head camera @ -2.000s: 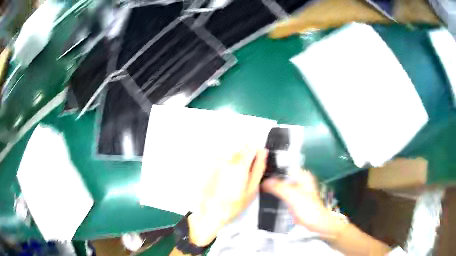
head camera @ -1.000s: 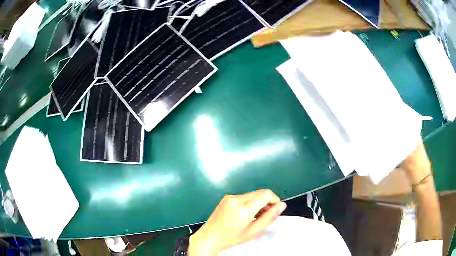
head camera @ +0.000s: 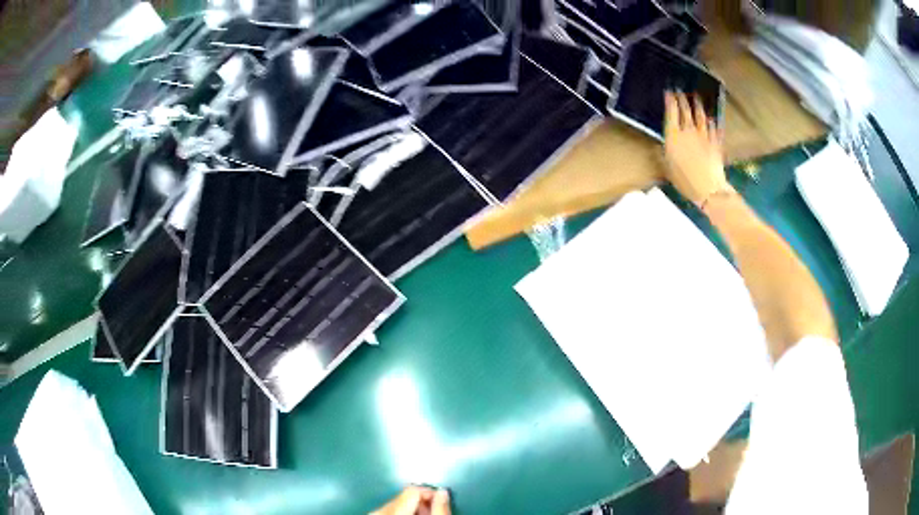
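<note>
Black glossy solar panels with thin pale lines (head camera: 302,302) lie in a loose pile across the left and far middle of the bench. My right hand (head camera: 693,151) reaches forward over the brown cardboard sheet, with its fingers on a dark panel (head camera: 660,89) at the pile's right end. Whether the fingers grip it is unclear. A stack of white sleeves (head camera: 650,327) lies under and left of my right forearm. My left hand (head camera: 415,501) is at the bottom edge, mostly cut off, with its fingertips close together; what it holds, if anything, is not visible.
The brown cardboard sheet (head camera: 574,186) lies under the pile's right part. White stacks stand at the far right (head camera: 855,226) and lower left (head camera: 76,453). Crumpled white cords (head camera: 176,121) lie among the far panels. Another person's hand (head camera: 69,75) shows at upper left.
My right hand has moved from the white sleeve stack forward to the dark panel. My left hand sits lower in the picture. The view has shifted to show more of the far pile.
</note>
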